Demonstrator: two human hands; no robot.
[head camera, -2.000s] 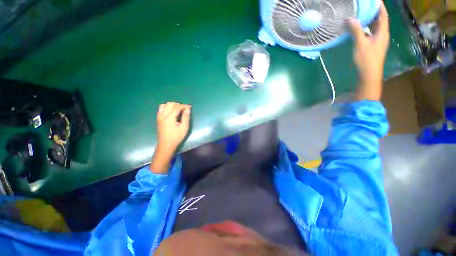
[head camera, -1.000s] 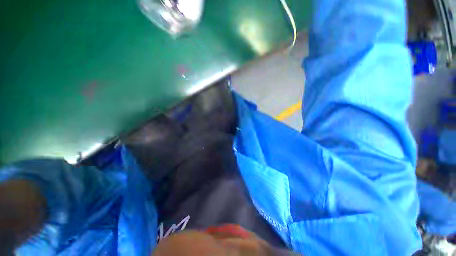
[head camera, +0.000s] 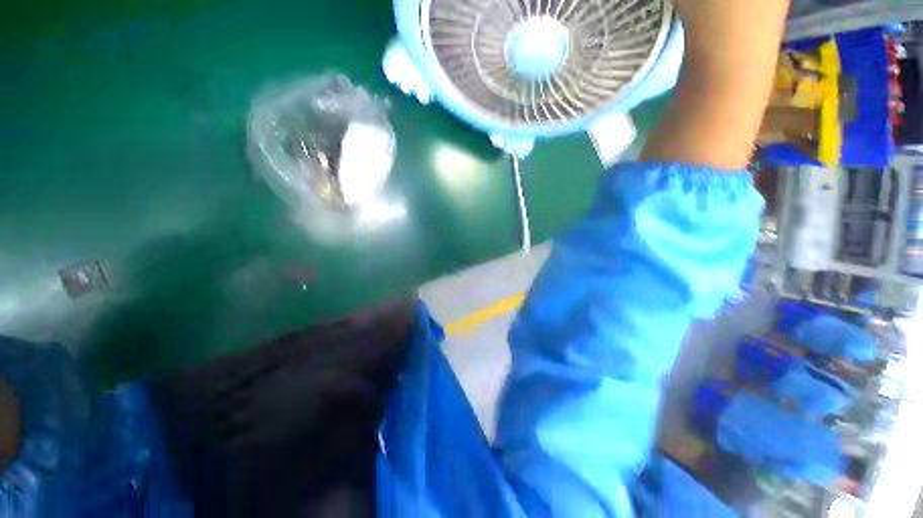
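Observation:
A light blue fan (head camera: 536, 49) with a round grey grille stands on the green bench top (head camera: 132, 152) at the top of the picture, its upper part cut off. A thin white cord (head camera: 521, 202) runs from it towards the bench edge. A clear plastic bag (head camera: 324, 152) with dark, shiny contents and a white label lies to its left. My right forearm reaches up beside the fan; the hand is beyond the top edge. Only a blurred sliver of skin of my left hand or wrist (head camera: 7, 420) shows at the left edge.
A small printed mark (head camera: 83, 277) is on the bench at the left. Grey floor with a yellow line (head camera: 486, 316) lies beyond the bench edge. A blue and yellow bin (head camera: 850, 96), a rack (head camera: 820, 218) and people in blue smocks (head camera: 779, 435) are at the right.
The view has swung, so the fan is back in the picture and the bag sits lower. My right hand, on the fan's rim two seconds ago, has left the picture. My left hand has moved to the left edge.

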